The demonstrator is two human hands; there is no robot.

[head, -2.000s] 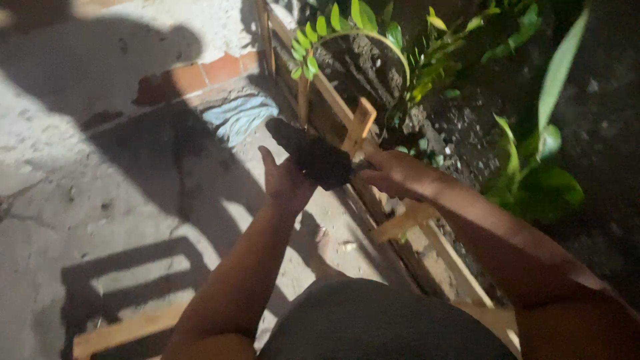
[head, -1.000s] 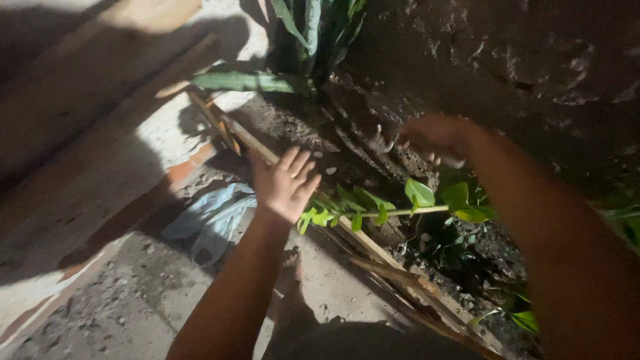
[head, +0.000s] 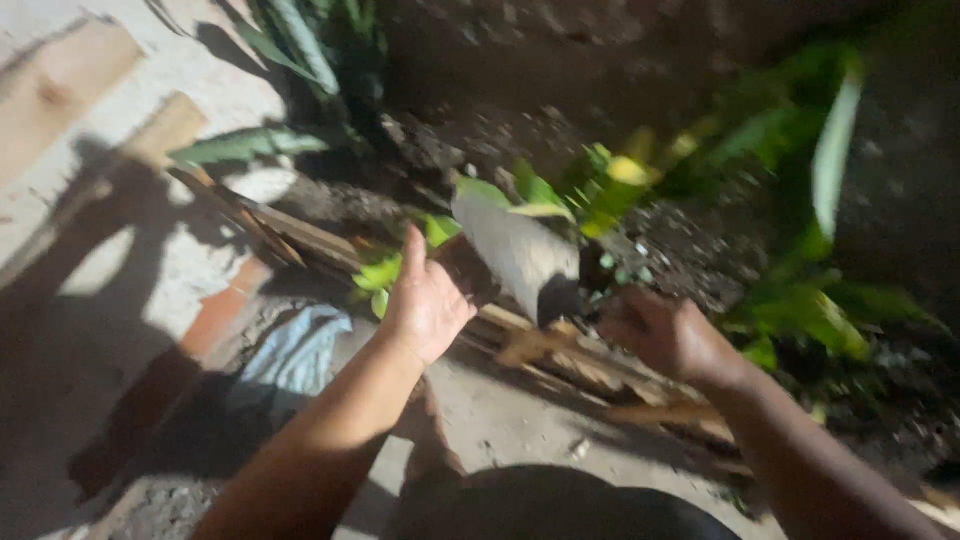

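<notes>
The pale, pointed metal blade of a garden trowel (head: 525, 251) is raised over the edge of the planting bed. My right hand (head: 660, 330) is curled just to the right of the blade, closed around the handle end; the handle itself is mostly hidden and blurred. On the other side my left hand (head: 435, 304) is open, thumb up, its shaded fingers close to the blade's left edge; contact cannot be told. Green leaves (head: 379, 277) of a low plant show behind my left hand. Dark soil (head: 675, 247) lies beyond both hands.
A low wooden border (head: 592, 364) runs diagonally beneath my hands. A light blue cloth (head: 300, 349) lies on the ground at left. Snake plant leaves (head: 304, 45) rise at the top, broad leaves (head: 817, 311) spread at right, and boards (head: 67, 90) lie upper left.
Two seconds ago the trowel looked dark and was held between both hands above the border; now its pale blade faces me. Since one second ago my right hand has come nearer the border. The view has shifted.
</notes>
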